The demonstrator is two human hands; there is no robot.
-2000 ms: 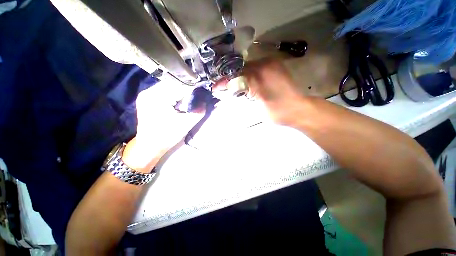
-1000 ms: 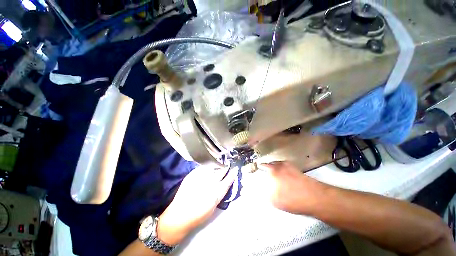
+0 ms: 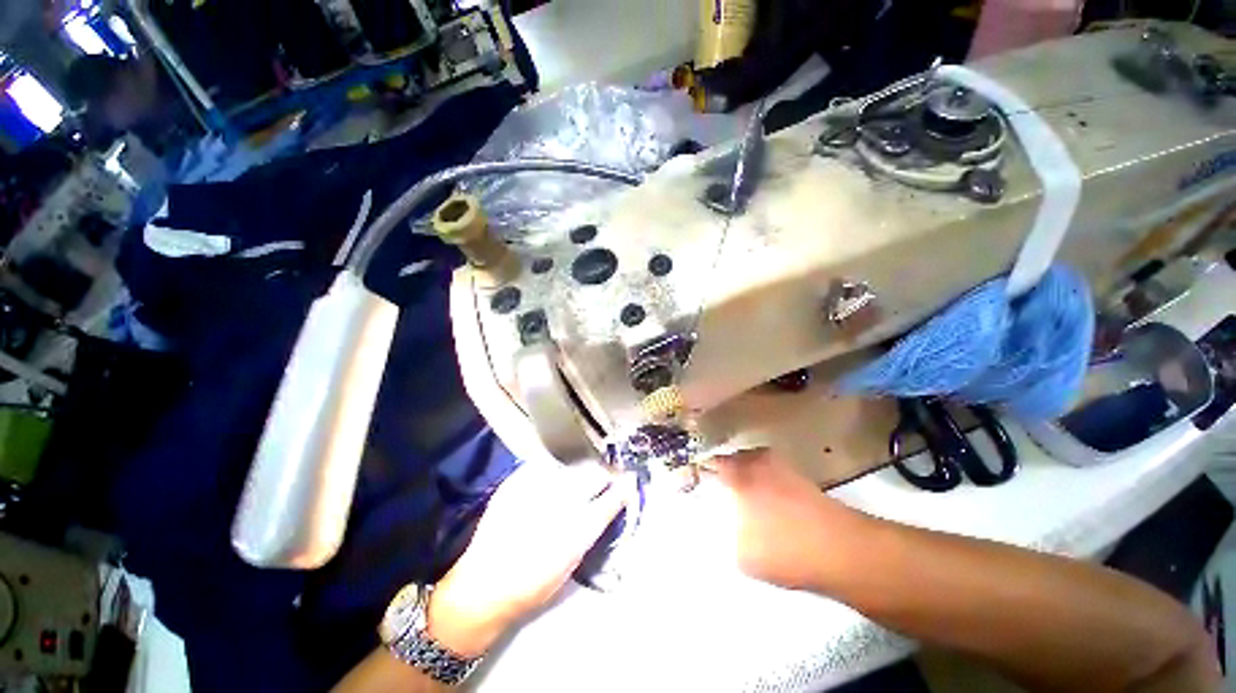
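The cream sewing machine head [image 3: 813, 230] runs from the centre to the upper right. Navy cloth [image 3: 620, 535] lies at the lit needle area, and its larger part [image 3: 271, 406] spreads left of the head. My left hand [image 3: 549, 521], with a wristwatch, is on the navy cloth just left of the needle, its fingers washed out by glare. My right hand [image 3: 766, 508] is just right of the presser foot, its fingertips overexposed, so its hold cannot be told.
A white lamp [image 3: 319, 420] on a gooseneck hangs left of the head. A blue thread bundle [image 3: 996, 345] is tied to the head. Black-handled scissors [image 3: 953, 444] and an oval dish [image 3: 1145, 393] lie on the right. A clear plastic bag [image 3: 576, 129] is behind.
The view has tilted up since the earliest frame, showing the whole head and lamp. Since one second ago, both hands stay beside the needle and the navy piece there has changed shape slightly.
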